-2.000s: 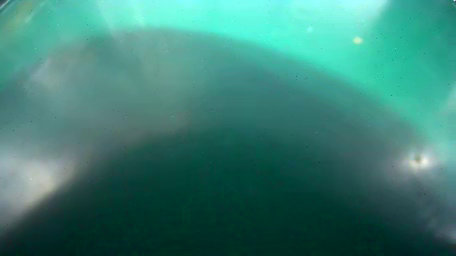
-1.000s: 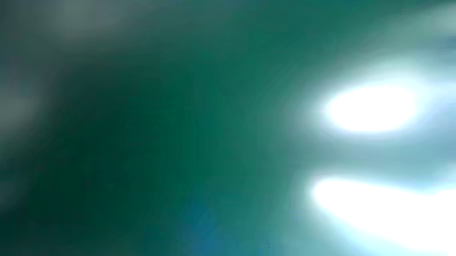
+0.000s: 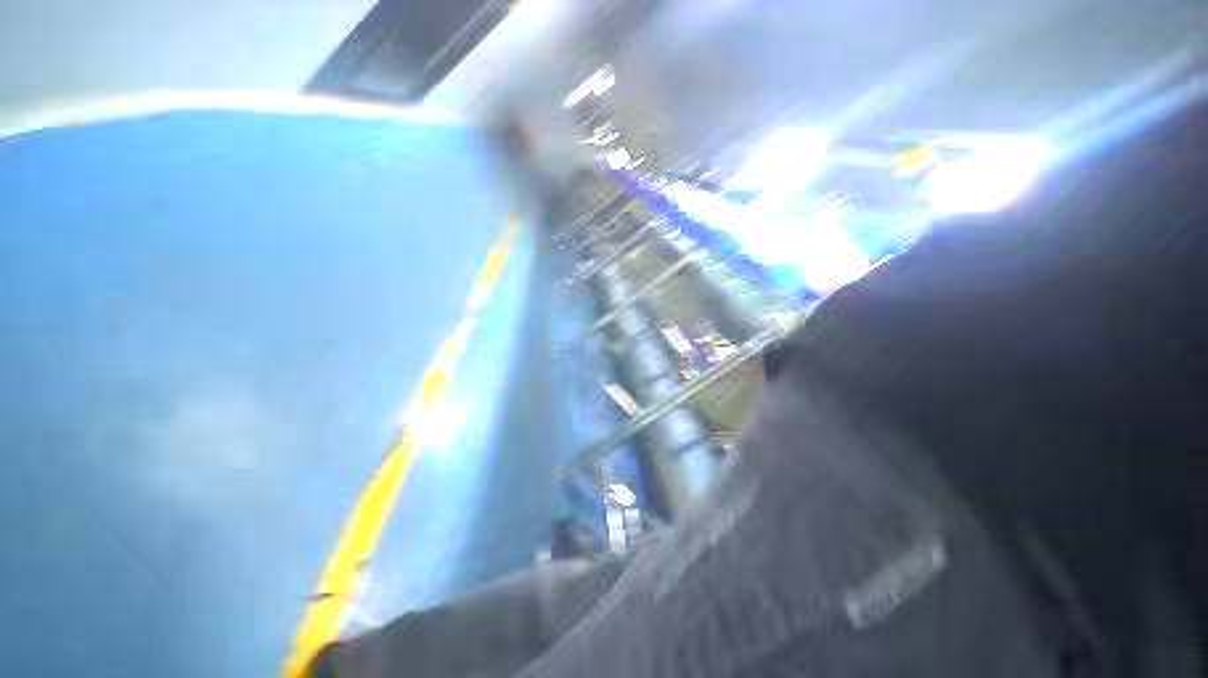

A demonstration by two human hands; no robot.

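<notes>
The view is blurred and tilted sideways. Dark grey-black work clothing (image 3: 795, 556) fills the lower right, with a small pale mark on it. A silver-tube rack or workstation (image 3: 676, 397) stands beyond the clothing near the middle, with blurred white and metallic items on it that I cannot make out. Neither of my hands can be made out.
A blue floor (image 3: 199, 344) covers the left side, with a yellow line (image 3: 384, 497) running diagonally. A grey panel (image 3: 404, 47) is at the top. Bright lights (image 3: 987, 172) glare at the upper right.
The earlier blurred green close-up and its bright glare patches have given way to a tilted view of blue floor, rack and dark clothing.
</notes>
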